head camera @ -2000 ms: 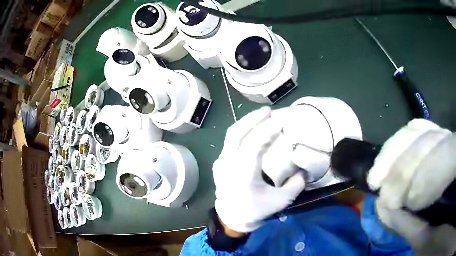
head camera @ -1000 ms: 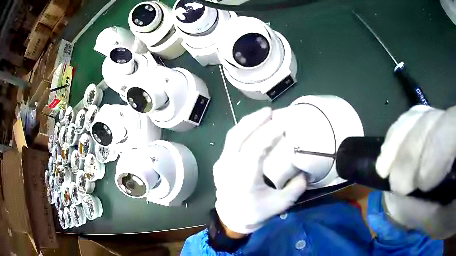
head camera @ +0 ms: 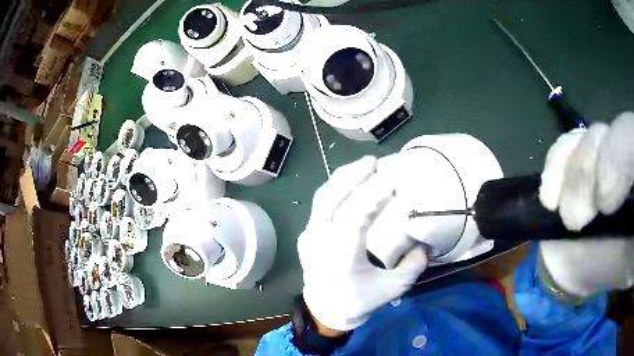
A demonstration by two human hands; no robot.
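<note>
A white turret dome camera (head camera: 448, 181) lies on its side at the bench's front edge. My left hand (head camera: 354, 243), in a white glove, grips its ball head, covering much of it. My right hand (head camera: 591, 181), also gloved, is closed around a black electric screwdriver (head camera: 514, 207) that lies level, pointing left. Its thin steel bit reaches across the housing, with the tip at the ball head near my left fingers. Whether a screw is at the tip cannot be told.
Several dome cameras (head camera: 240, 240) stand left and back. Small round parts cups (head camera: 128, 233) are grouped at far left. A hand screwdriver (head camera: 556, 94) lies behind my right hand. A black cord (head camera: 361, 8) crosses the back. Cardboard boxes (head camera: 52, 271) are at the left.
The right hand and electric screwdriver have shifted, ending slightly right of before, and the tool is now more level with more of the bit showing. The left hand and camera have barely moved.
</note>
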